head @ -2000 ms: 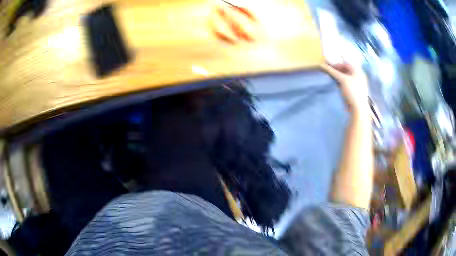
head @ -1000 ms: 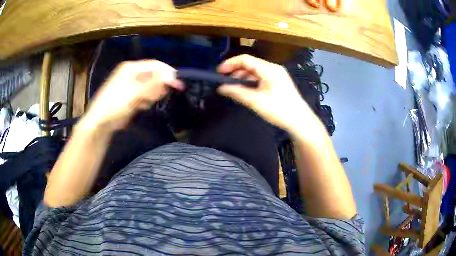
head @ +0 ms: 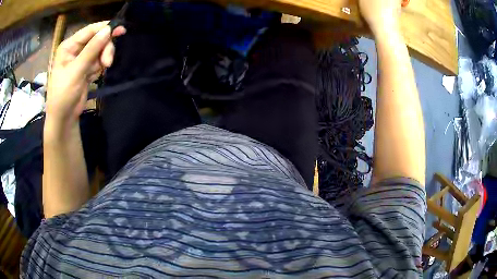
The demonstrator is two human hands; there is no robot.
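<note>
My left hand [head: 82, 68] is raised at the upper left, thumb and finger pinching a small black band end [head: 116, 24]. A narrow black band [head: 133, 84] runs from near this hand across my lap, partly blurred; its far end is hard to make out. My right hand [head: 380, 15] is over the table at the upper right, with its fingers cut off by the top edge, so its grip is hidden. A bit of an orange handle [head: 405, 3] shows beside it.
The wooden table's edge [head: 430, 46] crosses the top. A pile of black cords [head: 343, 114] hangs beside my right leg. A wooden stool [head: 463, 231] stands at the lower right. White cloth [head: 30, 101] and black bands [head: 32, 158] lie at the left.
My hands have moved apart from the band they held together over the lap. The left went up and left, the right up to the table; the band now trails across the lap.
</note>
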